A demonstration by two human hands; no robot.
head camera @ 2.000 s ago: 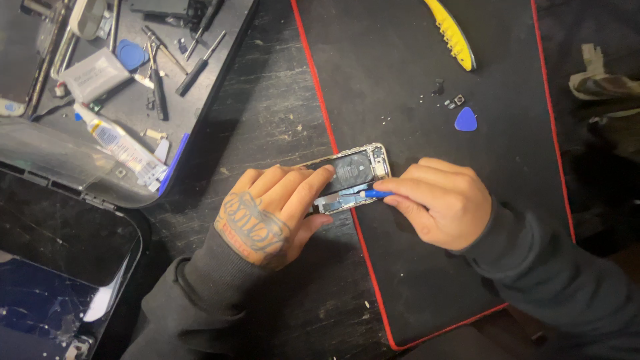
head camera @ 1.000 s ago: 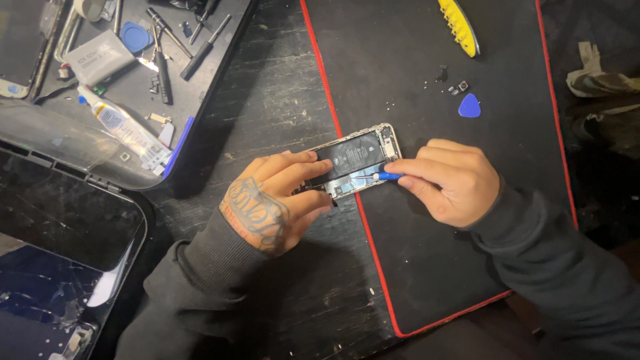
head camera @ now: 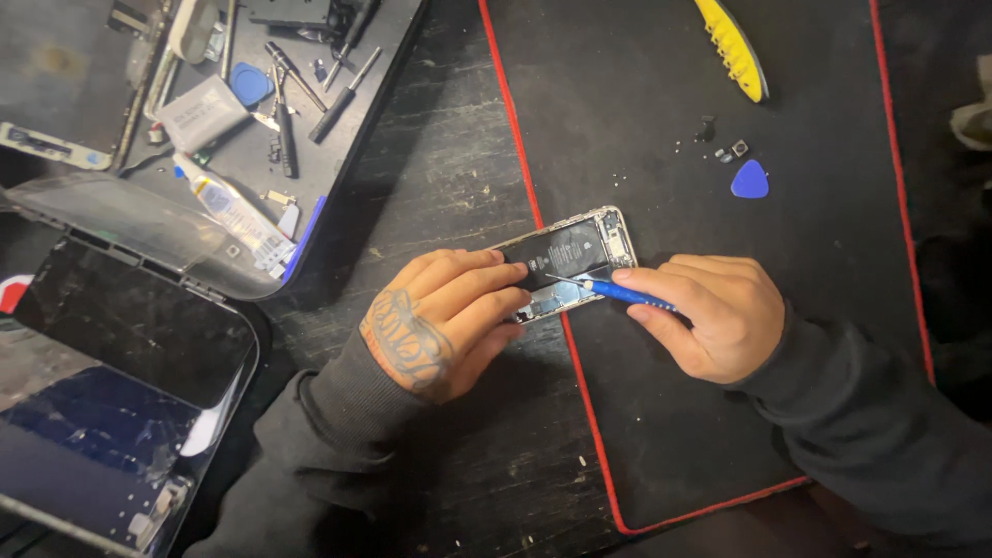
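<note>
An opened smartphone [head camera: 620, 225] lies across the red edge of a black mat, its black battery [head camera: 570, 248] and silver logic-board shielding [head camera: 559, 297] exposed. My left hand [head camera: 449, 322] grips the phone's left end, fingers over the battery's end and the thumb along the lower edge. Between the thumb and forefinger of my right hand [head camera: 709, 314] is a blue-handled precision tool [head camera: 628, 296]. Its thin metal tip points left, over the line between battery and shielding; whether it touches cannot be told. My left hand hides the phone's left end.
On the mat [head camera: 697, 434] lie a blue triangular pick [head camera: 749, 180], small parts [head camera: 732, 150] and a yellow-and-black tool [head camera: 732, 54]. At upper left, a tray [head camera: 341, 167] holds screwdrivers [head camera: 333, 116], a glue tube [head camera: 232, 213] and a loose battery [head camera: 203, 114]. A cracked screen [head camera: 93, 418] lies lower left.
The blue tool in my right hand has shifted slightly, and more of its handle and thin tip shows than a second ago. My left hand stays on the phone.
</note>
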